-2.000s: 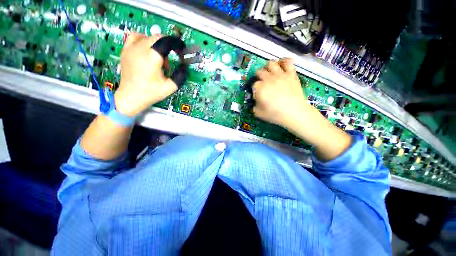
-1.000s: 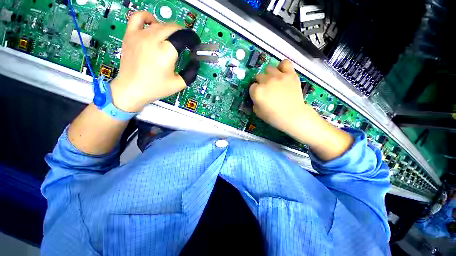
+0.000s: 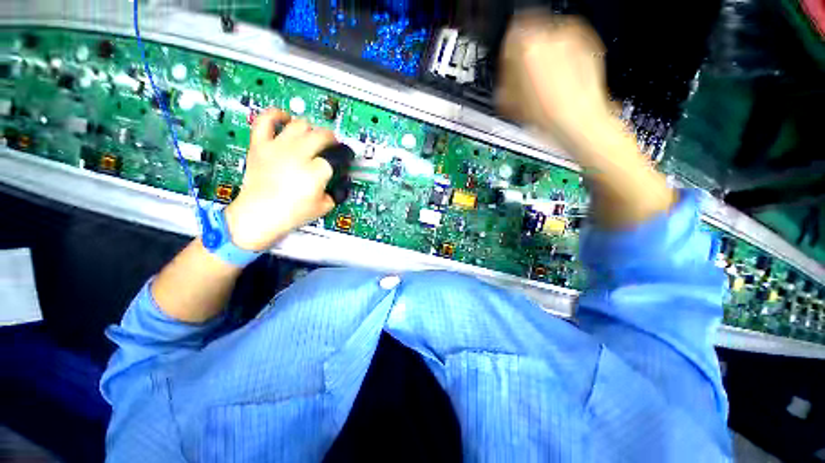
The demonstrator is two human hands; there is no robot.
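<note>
A long strip of green circuit boards [image 3: 398,199] runs across in front of me, dense with small parts. My left hand [image 3: 288,176] is over the board left of centre, with black finger coverings or a black piece [image 3: 339,172] at its fingertips; I cannot tell which. My right hand [image 3: 554,77] is blurred, beyond the far rail over the dark bins, beside the silver-white pieces [image 3: 455,56]. Its fingertips and anything in them cannot be made out. Yellow-topped components [image 3: 464,199] stand on the board between the hands.
Pale rails [image 3: 398,256] border both board edges. Blue components [image 3: 384,36] lie in a dark bin at the top. Silver-ended components [image 3: 647,131] sit right of my right wrist. A blue cord [image 3: 163,104] rises from the blue strap [image 3: 226,239] on my left wrist.
My right hand has left the board and moved up and right over the bins, uncovering yellow-topped components. My left hand remains over the board. The view has shifted.
</note>
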